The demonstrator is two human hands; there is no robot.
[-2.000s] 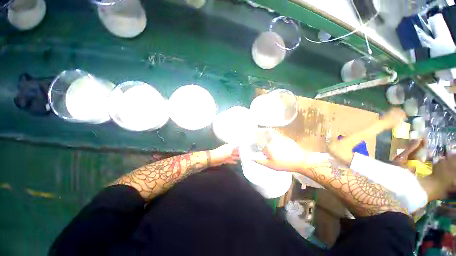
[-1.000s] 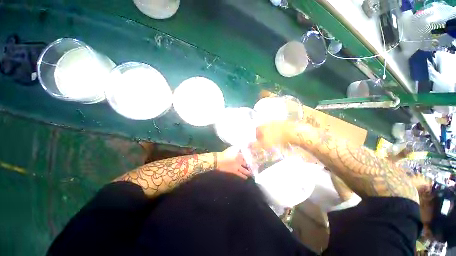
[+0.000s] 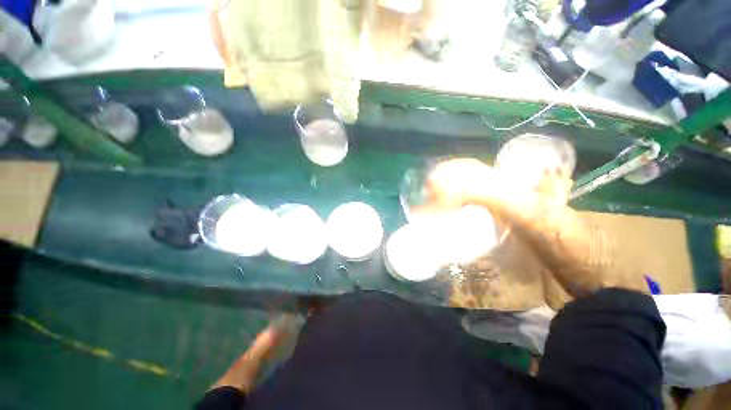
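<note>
My right hand (image 3: 465, 186), washed out by glare, is closed over the side of a clear container (image 3: 412, 192); its fingers are hard to make out. Overexposed white lower parts (image 3: 473, 234) (image 3: 415, 251) lie just below it. To the left, clear containers with bright white discs stand close together in a row (image 3: 354, 231) (image 3: 296, 233) (image 3: 244, 227). Another container (image 3: 535, 156) stands beyond my right hand, partly lost in glare. My left hand (image 3: 276, 336) is low and blurred, below the bench edge; its fingers are unclear.
A dark crumpled cloth (image 3: 175, 225) lies left of the row. Greyer containers (image 3: 325, 142) (image 3: 206, 132) stand behind. Cardboard (image 3: 641, 248) lies right, with another sheet (image 3: 26, 200) far left. Draped cloth (image 3: 284, 56) hangs from the shelf. Green struts (image 3: 76, 120) cross the bench.
The view has swung left, showing the shelf and draped cloth. My left hand has dropped away from the containers. My right hand has moved farther over the bench. The white container near my body is gone from there.
</note>
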